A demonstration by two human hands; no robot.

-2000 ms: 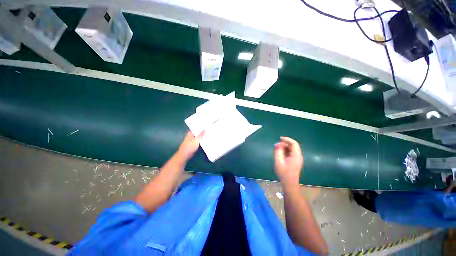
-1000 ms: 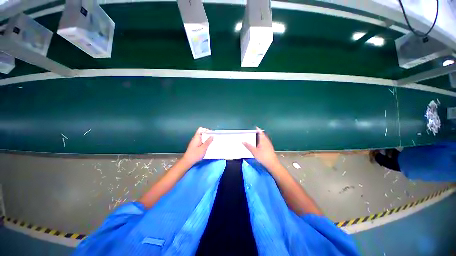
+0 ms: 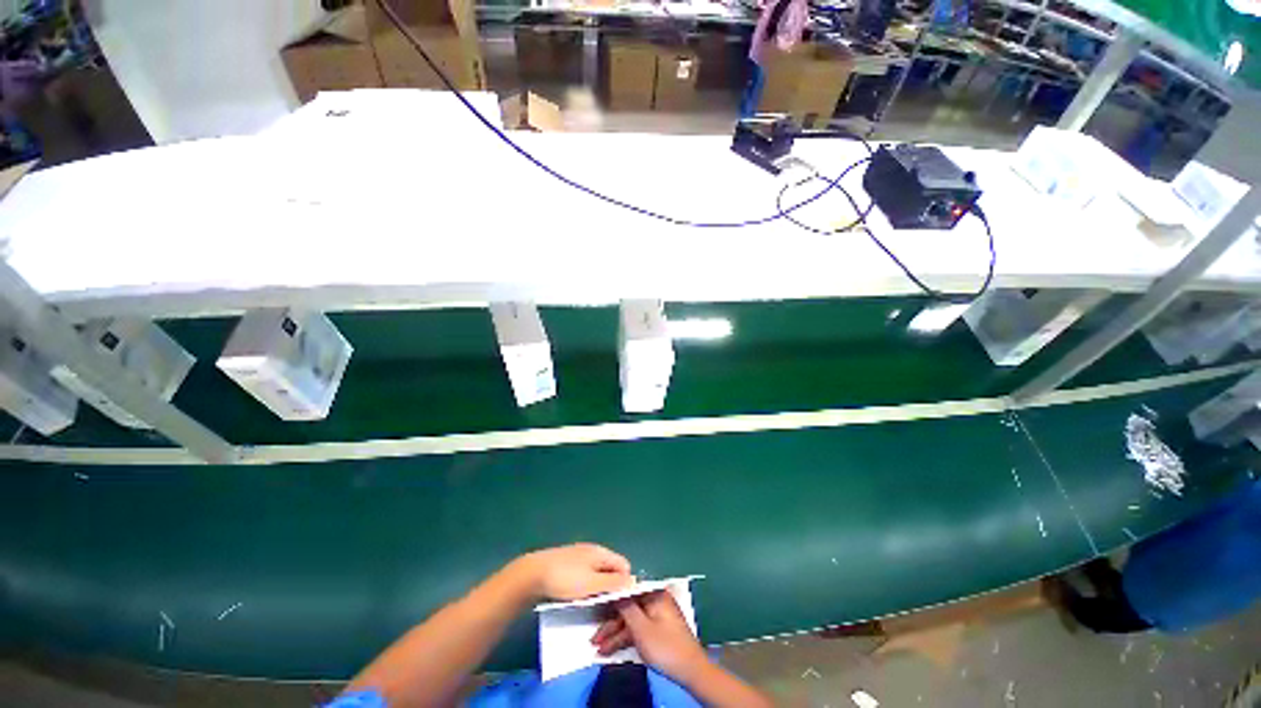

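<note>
A white box (image 3: 567,642) is held at my waist, over the near edge of the green belt, with a thin white flap along its far side. My left hand (image 3: 581,570) is at the flap's far edge, its fingers bent over it. My right hand (image 3: 653,629) is on the near side, its fingers reaching into or against the box under the flap. The fingertips are partly hidden, and what they pinch cannot be made out.
White boxes (image 3: 646,357) stand on the far green belt behind a pale rail (image 3: 581,436). A white shelf (image 3: 415,263) above holds a black unit (image 3: 920,187) and cables. Pale slivers (image 3: 1153,454) are heaped at right, near a person's blue sleeve (image 3: 1203,560). Cartons stand beyond.
The view has tilted up, showing the shelf and room beyond. My left hand has moved from the box's left side to its far edge; my right hand has moved inward from the right side.
</note>
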